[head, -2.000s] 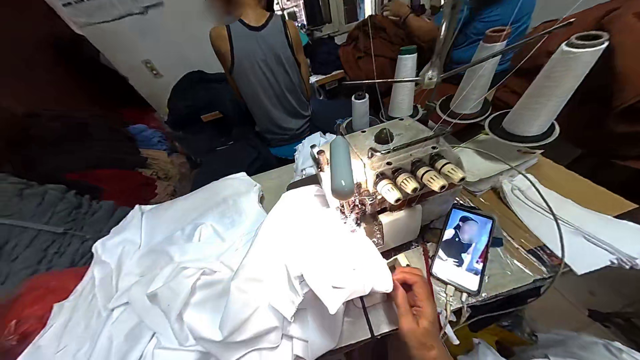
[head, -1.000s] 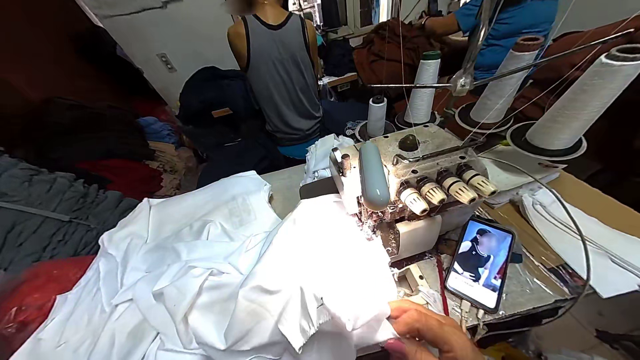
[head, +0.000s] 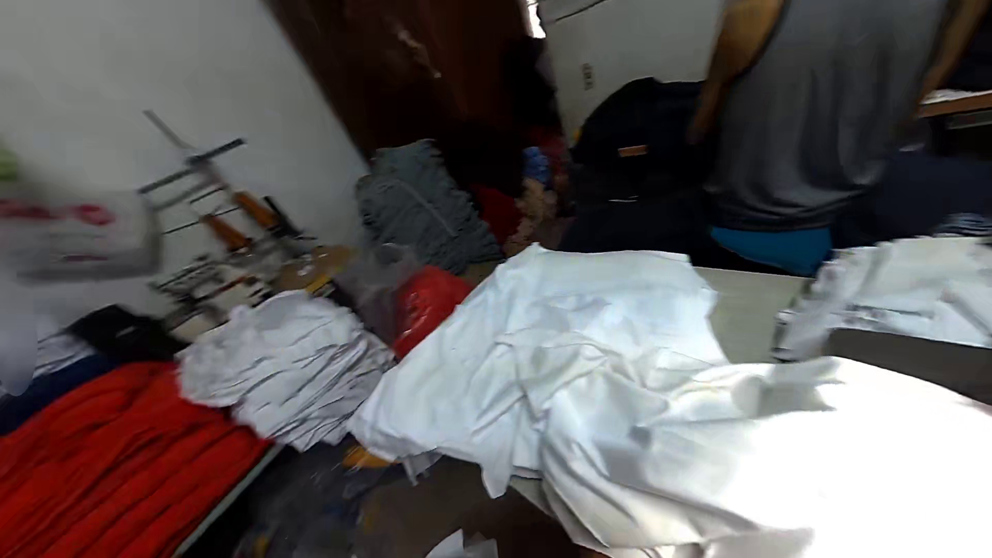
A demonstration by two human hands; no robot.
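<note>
White fabric [head: 620,387] lies in loose folds over the pale work table [head: 748,306], spreading to the lower right, where it is washed out by bright light. Its left part hangs over the table's edge. Neither my left hand nor my right hand shows in the head view. The sewing machine and the phone are outside the view, so what my hands touch cannot be told.
A heap of white cloth [head: 287,364] and red fabric [head: 101,465] lie at the left, with a red plastic bag [head: 430,306] behind. Another machine with thread stands [head: 240,248] is against the wall. White pieces [head: 899,291] are stacked at right. A person in a grey tank top [head: 821,116] is beyond the table.
The view has swung far to the left, leaving the sewing machine, phone and my right hand out of sight. The white fabric still lies on the table.
</note>
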